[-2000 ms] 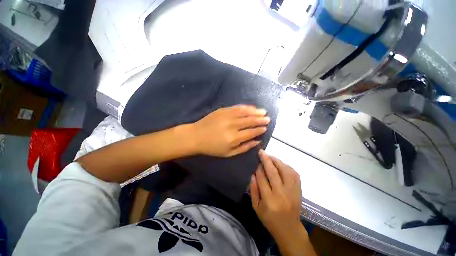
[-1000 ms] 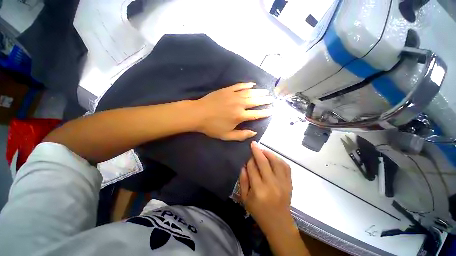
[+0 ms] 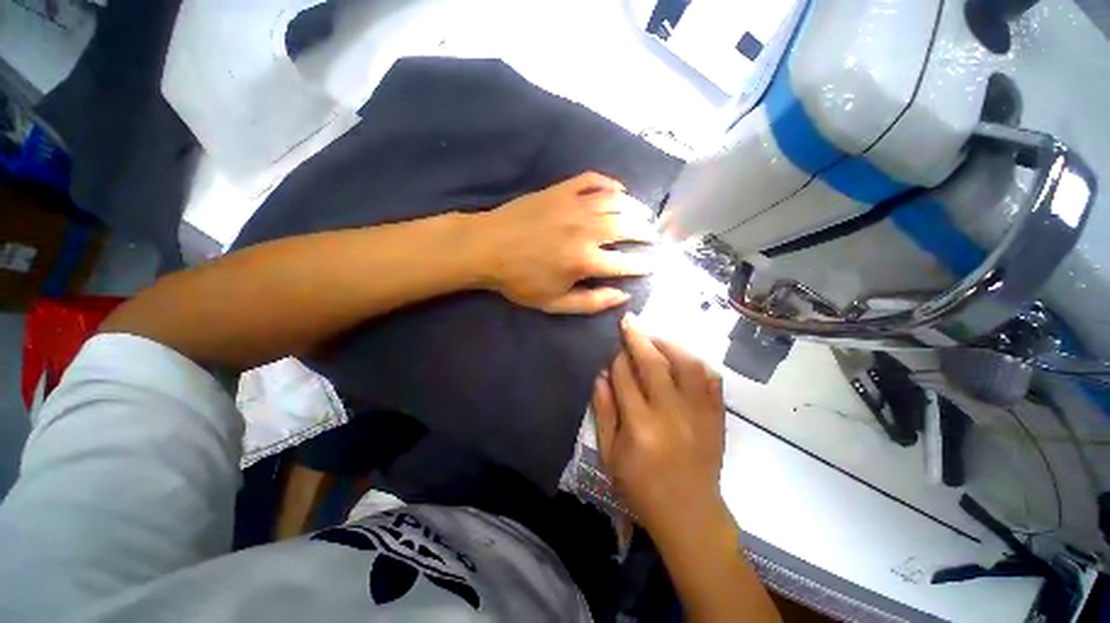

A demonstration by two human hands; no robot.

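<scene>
A charcoal cut panel [image 3: 450, 158] lies on the white table, its right edge at the machine's needle area, where glare hides the needle. My left hand [image 3: 566, 247] lies flat on the panel with fingers spread, fingertips close to the needle area. My right hand [image 3: 663, 420] rests at the panel's right edge just below, index fingertip on the edge, fingers close together. The white sewing machine [image 3: 840, 146] with a blue stripe stands at the right. The panel's lower part hangs over the table's front edge toward my lap.
Thread snips [image 3: 886, 396] and other dark tools lie right of the needle. White paper patterns [image 3: 231, 97] lie at the upper left. A tape measure strip [image 3: 828, 590] runs along the front edge. A red stool [image 3: 61, 341] stands at the left.
The panel and my left hand have shifted slightly up in view. My right hand stays beside the edge, a little further right. The view has moved slightly around the machine.
</scene>
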